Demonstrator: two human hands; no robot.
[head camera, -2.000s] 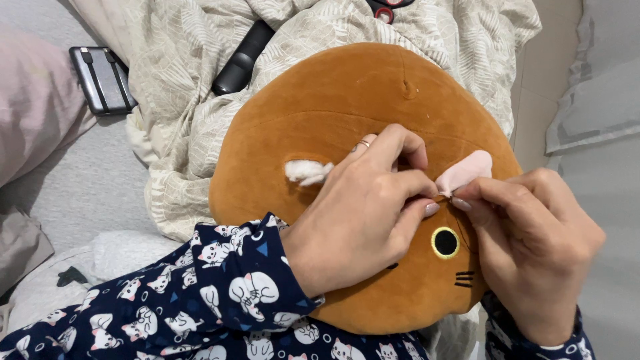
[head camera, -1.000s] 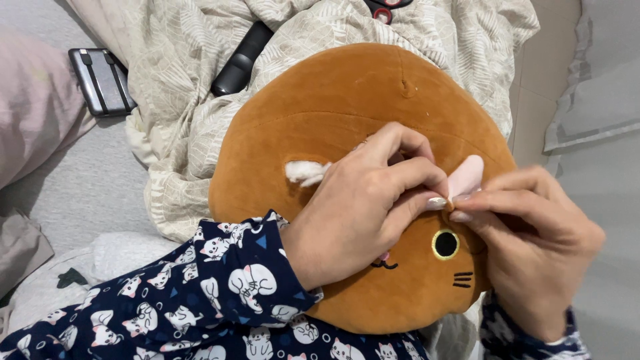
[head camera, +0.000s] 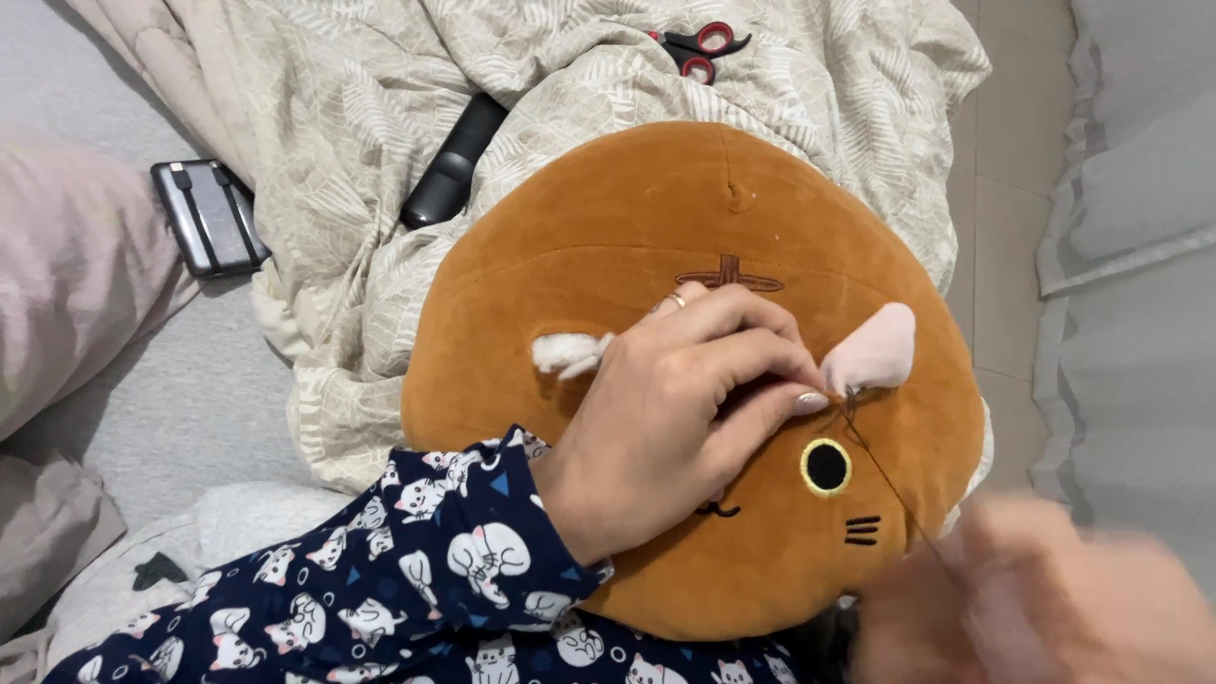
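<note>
A round brown plush cat cushion (head camera: 608, 218) lies across my lap, with an embroidered eye, whiskers and mouth. My left hand (head camera: 684, 399) pinches the brown fabric at the base of a pink plush ear (head camera: 872, 350). A dark thread (head camera: 888, 475) runs taut from that spot down to my right hand (head camera: 1026, 589), which is blurred at the lower right with the thread drawn out from it. Whether it also holds a needle cannot be seen. White stuffing (head camera: 568, 353) pokes out of an opening left of my left hand.
Black and red scissors (head camera: 703, 49) lie on the crumpled patterned bedcover (head camera: 351, 123) above the cushion. A black handheld object (head camera: 454, 166) and a power bank with short cables (head camera: 211, 220) lie to the left. A grey curtain (head camera: 1140, 313) hangs at the right.
My right hand has moved away from the ear toward the lower right, and the thread now shows stretched out. My left hand stays by the ear.
</note>
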